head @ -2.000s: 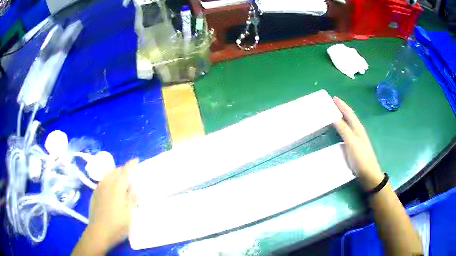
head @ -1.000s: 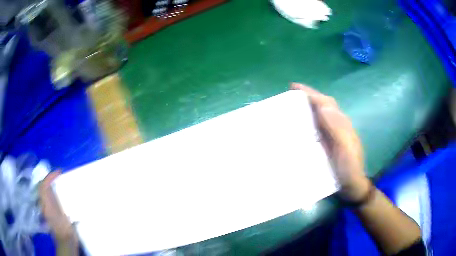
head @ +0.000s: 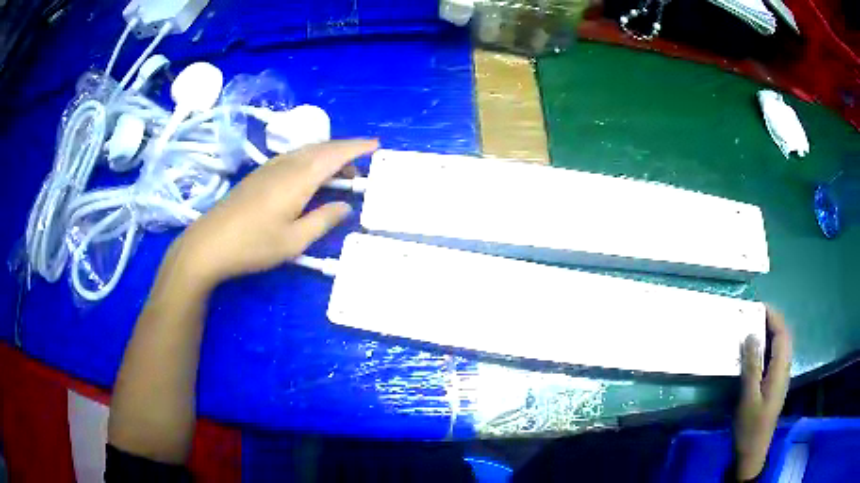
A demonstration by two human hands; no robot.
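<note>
Two long white power strips lie side by side on the bench, a far one (head: 566, 212) and a near one (head: 537, 307), with a narrow gap between them. A white cord leaves the left end of each. My left hand (head: 273, 212) is over these cords at the left ends, fingers apart; whether it touches a cord is unclear. My right hand (head: 769, 377) has thumb and fingers around the right end of the near strip. Coiled white power cords (head: 141, 179) in clear plastic bag film, with chunky round plugs (head: 198, 89), lie at the left.
Another white strip end (head: 165, 11) is at the top left. A brown tape band (head: 511, 106) joins blue sheeting and green mat. Behind are a pen holder (head: 528, 26) and beads (head: 641, 19). A crumpled white lump (head: 783, 123) and blue cap (head: 826, 209) are right; a blue tote (head: 820, 448) is below.
The two strips, held between both hands and raised toward the camera a second ago, now lie flat and apart on the bench. My left hand has opened. The view has shifted left.
</note>
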